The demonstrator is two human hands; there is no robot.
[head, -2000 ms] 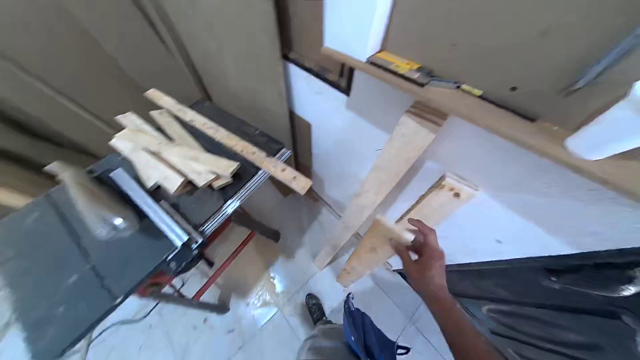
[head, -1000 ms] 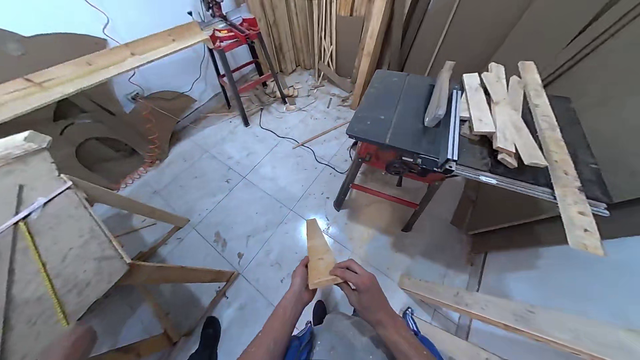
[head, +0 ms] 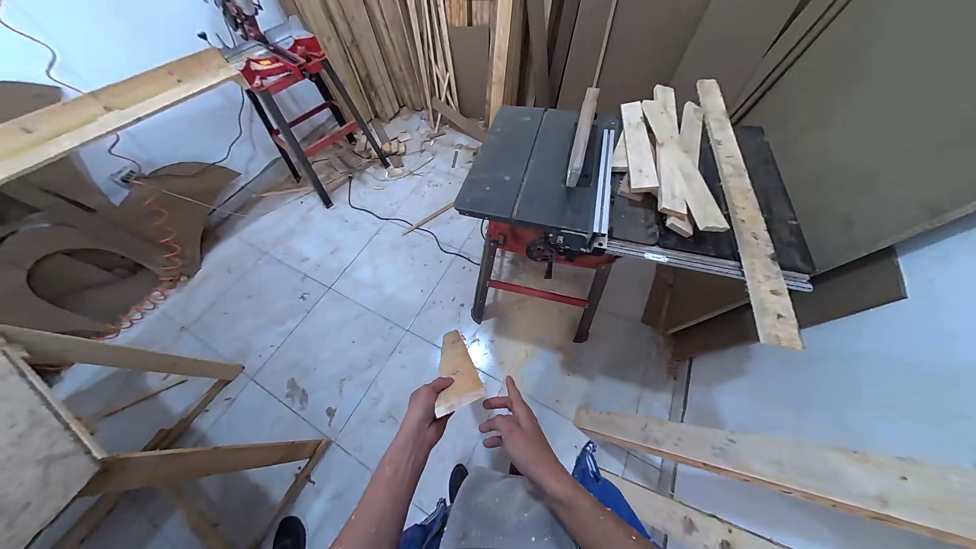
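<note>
A short tapered piece of wooden board [head: 459,374] is gripped at its near left edge by my left hand [head: 428,408], its narrow end pointing away from me. Just right of the board's wide end is my right hand [head: 512,427], fingers spread and holding nothing. Ahead and to the right stands a table saw [head: 507,168] with a dark top and red base. A wooden strip [head: 583,137] lies on it beside the rip fence [head: 604,183]. Right of the fence, several cut wood pieces [head: 671,164] lie in a loose pile, and a longer board [head: 747,213] overhangs the front rail.
A miter saw on a red stand [head: 293,69] supports a long board [head: 114,103] at the upper left. At the left is a workbench with wooden legs [head: 206,456]. Long boards [head: 778,465] extend along the lower right. A black cable [head: 404,221] crosses the tiled floor.
The right hand, on the small board one second ago, has let go and opened beside it. Two seconds ago, the view faced a shelf and leaning boards, with one hand holding a wood piece.
</note>
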